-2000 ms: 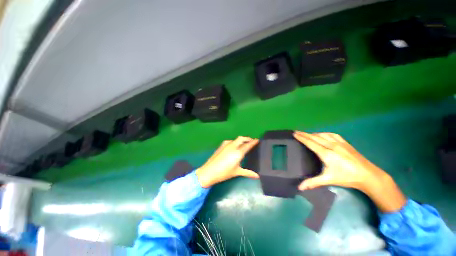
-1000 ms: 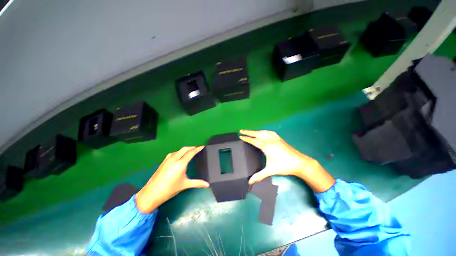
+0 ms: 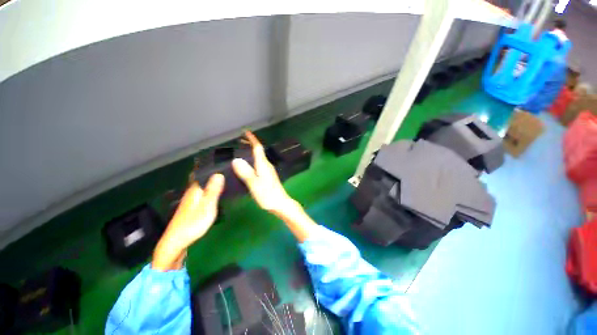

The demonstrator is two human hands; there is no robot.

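My left hand (image 3: 186,219) and my right hand (image 3: 265,180) are on either side of a dark folded insert card (image 3: 226,171) with a window, over the green belt near the back panel. The thumbs are at its near side and the fingers reach along its sides. It blends with the dark things around it, so whether it sits in a box base cannot be told. Another insert card (image 3: 252,298) with a window lies near the front edge, below my hands.
Open box bases (image 3: 133,234) and gold-lettered lids (image 3: 292,157) stand along the green belt (image 3: 245,245). A large insert stack (image 3: 435,186) is right of the white post (image 3: 409,85). Blue stool (image 3: 517,62), carton (image 3: 522,134), red crates (image 3: 586,154) and a person (image 3: 558,31) are beyond.
My hands and the folded insert have moved from the bench out over the belt. The view has swung right, showing the post, the whole stack and the floor beyond.
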